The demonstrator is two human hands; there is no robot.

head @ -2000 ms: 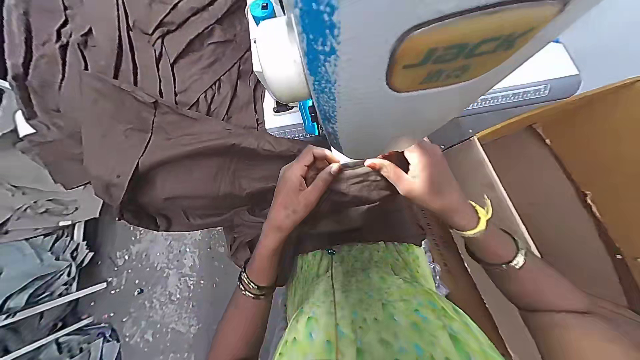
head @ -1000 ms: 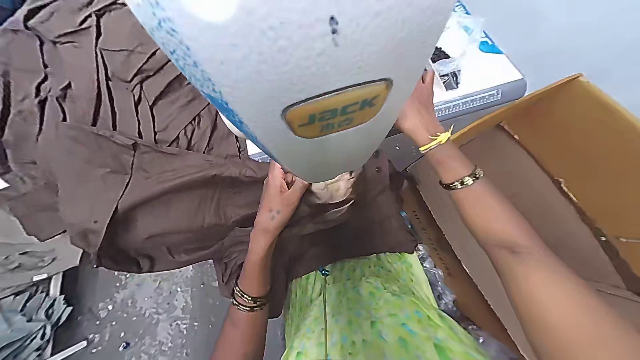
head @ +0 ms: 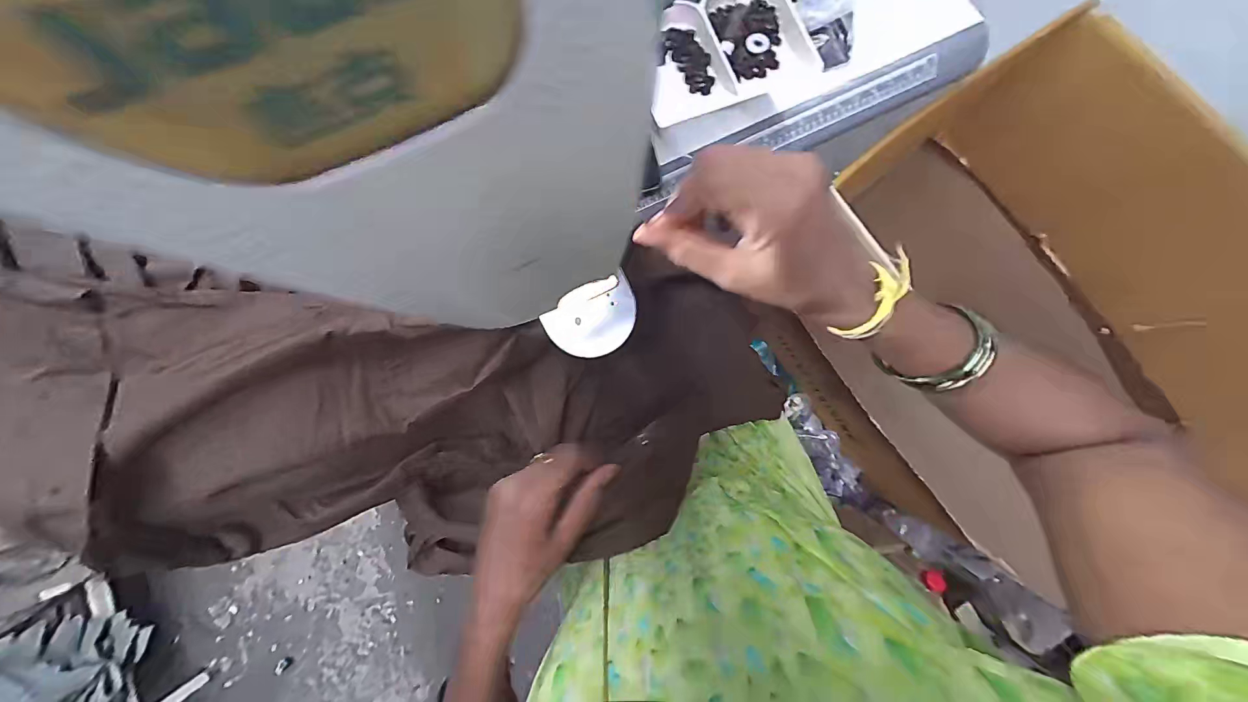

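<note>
A grey-white Jack sewing machine head (head: 468, 185) fills the upper left of the view, with a round white metal part (head: 590, 317) under its lower edge. Brown fabric (head: 322, 429) spreads below it from the left edge to my lap. My left hand (head: 536, 517) lies on the fabric's near part, thumb apart from the fingers; whether it pinches cloth I cannot tell. My right hand (head: 746, 224) is raised right of the machine head, thumb and fingertips brought together; any small thing between them is too blurred to see.
A white tray (head: 721, 97) with compartments of small dark pieces, probably buttons, stands behind my right hand on the machine's grey bed (head: 877, 97). An open cardboard box (head: 1102, 175) is at the right. Clear plastic lies beside it. Grey cloth (head: 68, 643) is at the lower left.
My right hand has come back from the tray area toward the machine head. My left hand has moved from the machine's lower edge nearer to my lap. The view has shifted closer.
</note>
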